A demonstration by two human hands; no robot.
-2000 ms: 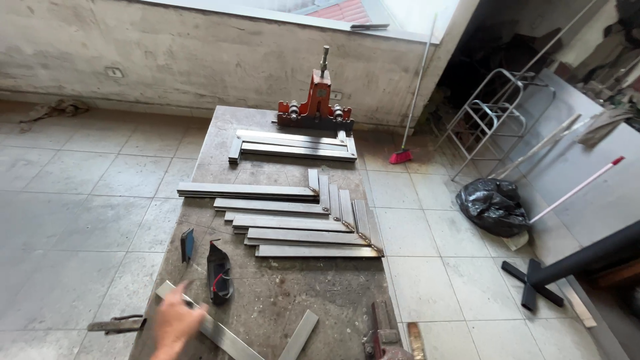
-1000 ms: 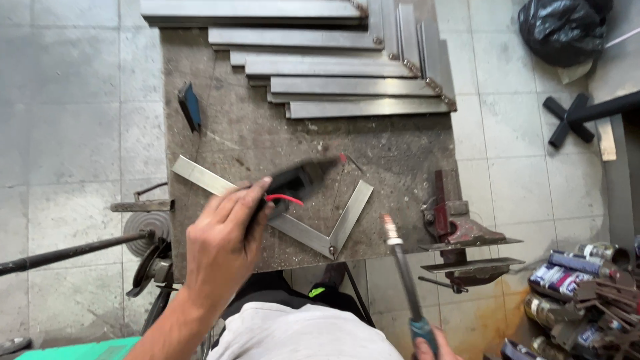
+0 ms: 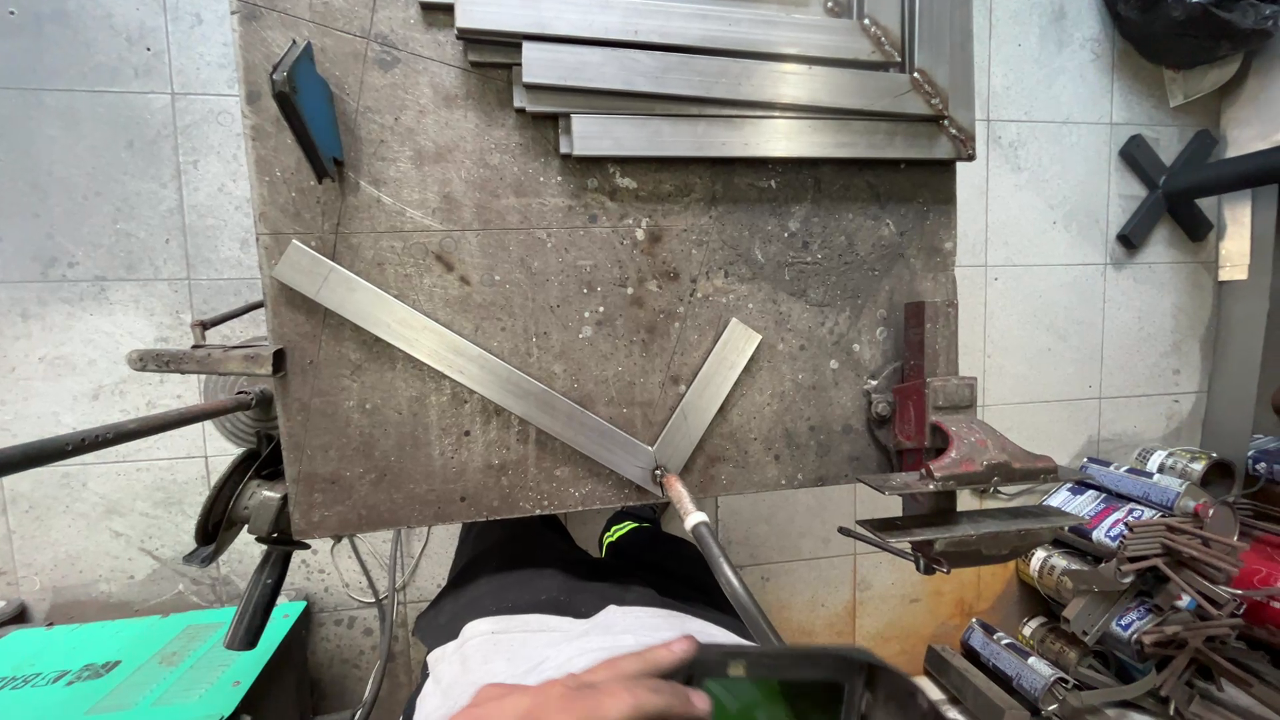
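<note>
My left hand [image 3: 600, 690] is at the bottom edge, fingers against a dark welding mask [image 3: 800, 680] with a green window; how firmly it grips is unclear. A MIG welding torch [image 3: 735, 580] reaches up from behind the mask, and its copper nozzle touches the corner of an L-shaped pair of metal bars [image 3: 470, 365], long bar to the left, short bar [image 3: 708, 395] to the right. My right hand is not visible. On the steel bench [image 3: 500, 280], a blue welding magnet [image 3: 308, 110] lies at upper left, and welded metal angle frames [image 3: 740, 137] lie stacked at the top.
A red bench vise [image 3: 985, 450] sticks out from the right edge. An angle grinder [image 3: 255, 510] hangs at the left edge, above a green machine [image 3: 150, 665] with cables beside it. Cans [image 3: 1015, 660] and metal scraps [image 3: 1180, 550] crowd the lower right floor. A black cross-shaped stand foot [image 3: 1167, 190] is further up.
The mask in my left hand has moved from over the bench down toward my body. The torch nozzle has come left onto the corner of the bars, and my right hand has dropped out of sight.
</note>
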